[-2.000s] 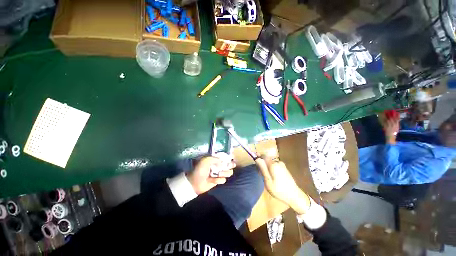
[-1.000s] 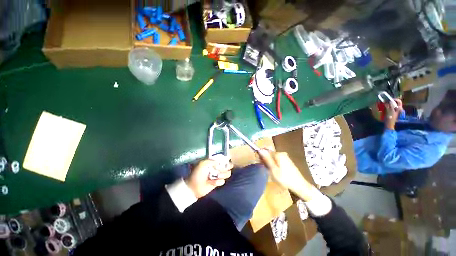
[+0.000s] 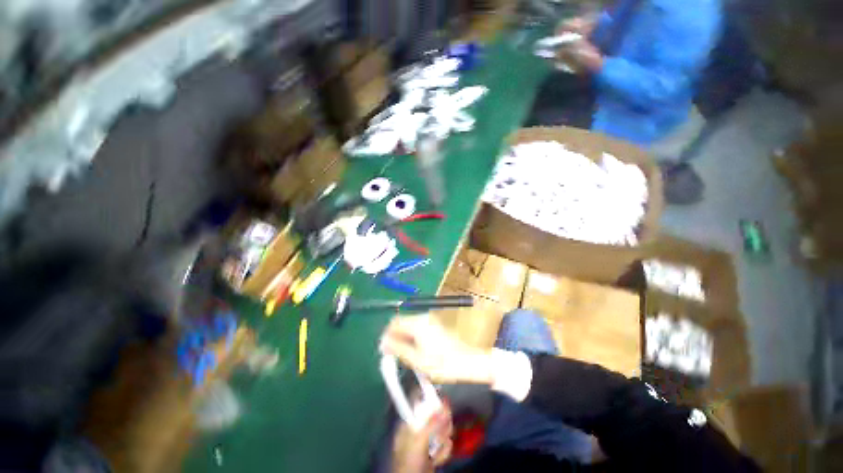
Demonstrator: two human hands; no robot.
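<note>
A white loop-shaped plastic housing [image 3: 396, 386] is held above my lap at the bench edge. My left hand [image 3: 418, 443], blurred and low in the picture, grips its solid end. My right hand [image 3: 427, 347] is at the loop end, with its fingertips on the housing; whether it holds a small part there is hidden. The hammer [image 3: 407, 303] lies on the green bench, its head to the left and its black grip towards the bench edge, just beyond my right hand.
Blue-handled pliers [image 3: 401, 277], red-handled pliers [image 3: 418, 233], white rings [image 3: 400, 205] and a yellow stick [image 3: 302, 345] lie on the green bench [image 3: 342, 416]. A large carton [image 3: 566, 242] of white parts stands beside the bench. A person in blue [image 3: 647, 69] works beyond it.
The view has swung to the right and blurred. The hammer has left my right hand and lies on the bench. My right hand has moved to the housing's loop end.
</note>
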